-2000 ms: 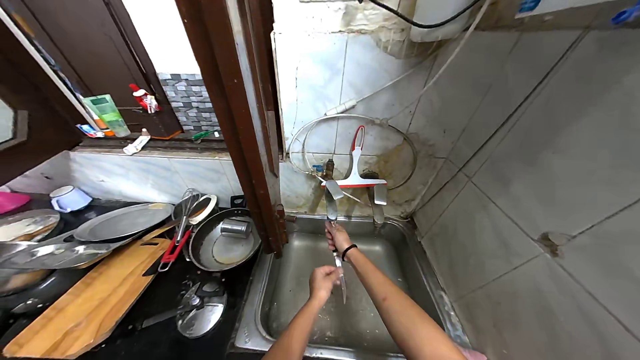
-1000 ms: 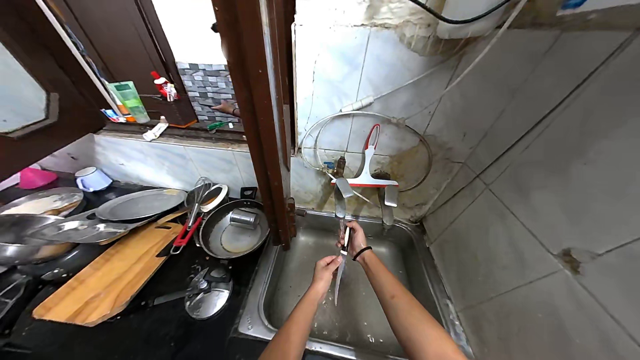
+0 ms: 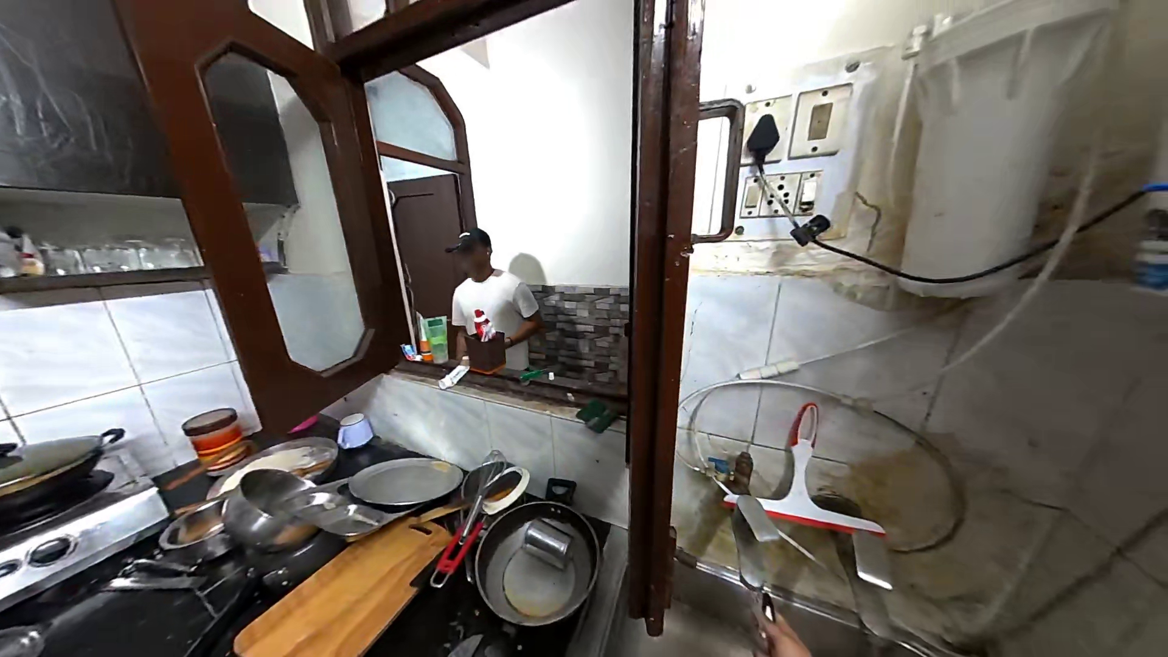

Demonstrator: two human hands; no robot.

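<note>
At the bottom edge my right hand point(image 3: 783, 635) is closed on the handle of a knife point(image 3: 765, 610), just below the metal tap point(image 3: 750, 547) at the sink. Only its fingers show; the rest of the hand and most of the knife are cut off. My left hand is out of view. The steel sink point(image 3: 707, 607) shows only its back part. Behind the tap, a white and red squeegee point(image 3: 803, 484) leans against the tiled wall. A second metal lever point(image 3: 871, 558) stands to the right.
On the left counter are a frying pan point(image 3: 538, 584) with a steel cup point(image 3: 547, 543), a wooden cutting board point(image 3: 351, 584), a whisk point(image 3: 470, 520), metal plates point(image 3: 406, 481) and a gas stove point(image 3: 64, 547). A person point(image 3: 495, 301) stands beyond the window opening. A brown post point(image 3: 659, 319) rises beside the sink.
The view has swung up and left. Both hands held the knife over the sink before; now only my right hand's fingers show. The person beyond the opening has come into view.
</note>
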